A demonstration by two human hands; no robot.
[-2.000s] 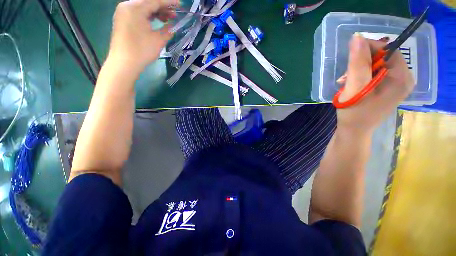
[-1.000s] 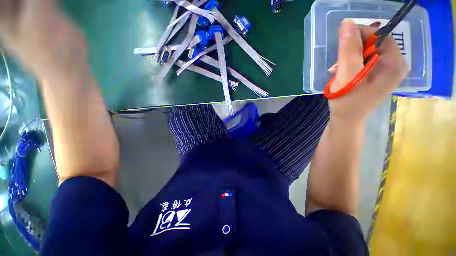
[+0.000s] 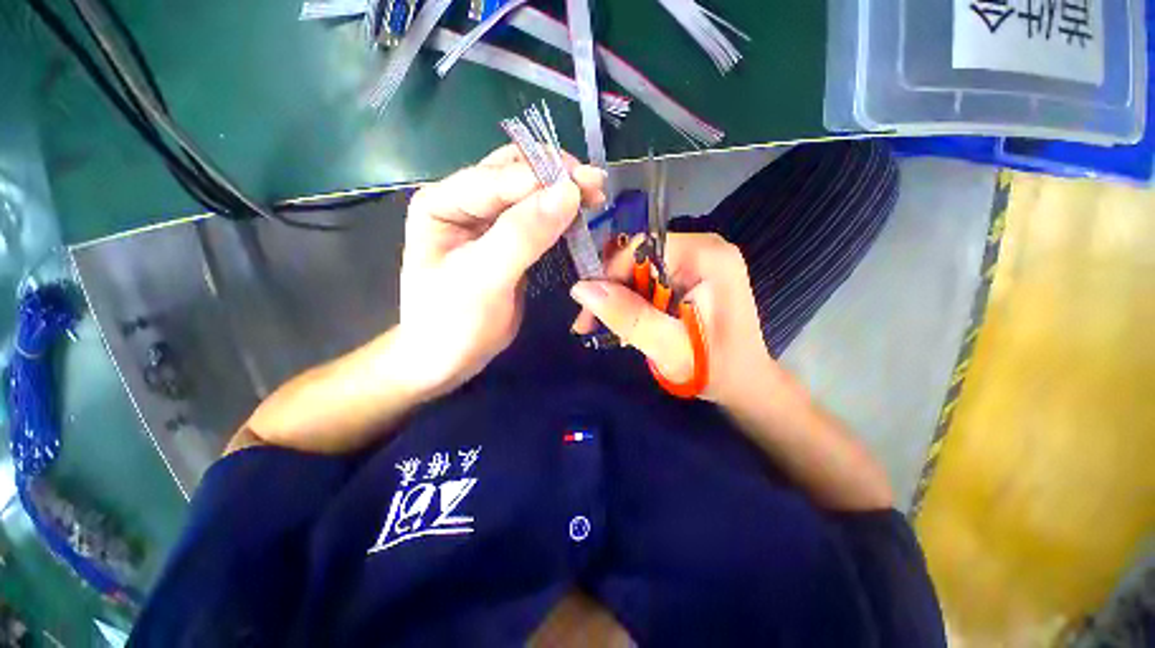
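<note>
A grey ribbon cable (image 3: 583,247) is held between both hands above my lap, its split wire ends fanned upward. My left hand (image 3: 488,253) pinches it near the split end. My right hand (image 3: 690,310) pinches its lower part with thumb and finger and also holds the cutters (image 3: 662,281), with orange-red handles and dark jaws pointing up. A small dark and metallic end shows below the right fingertips, mostly hidden. Whether the jaws are apart is hard to tell.
More ribbon cables (image 3: 500,63) lie on the green bench (image 3: 291,114). A lidded clear box (image 3: 874,76) stands at the bench's right edge. Black cables (image 3: 165,133) cross the bench at left. A blue wire bundle (image 3: 38,392) lies at far left.
My left hand has come from the far left to the middle, and my right hand has moved in from the box with the cutters. Both now hold a ribbon cable. The view has shifted.
</note>
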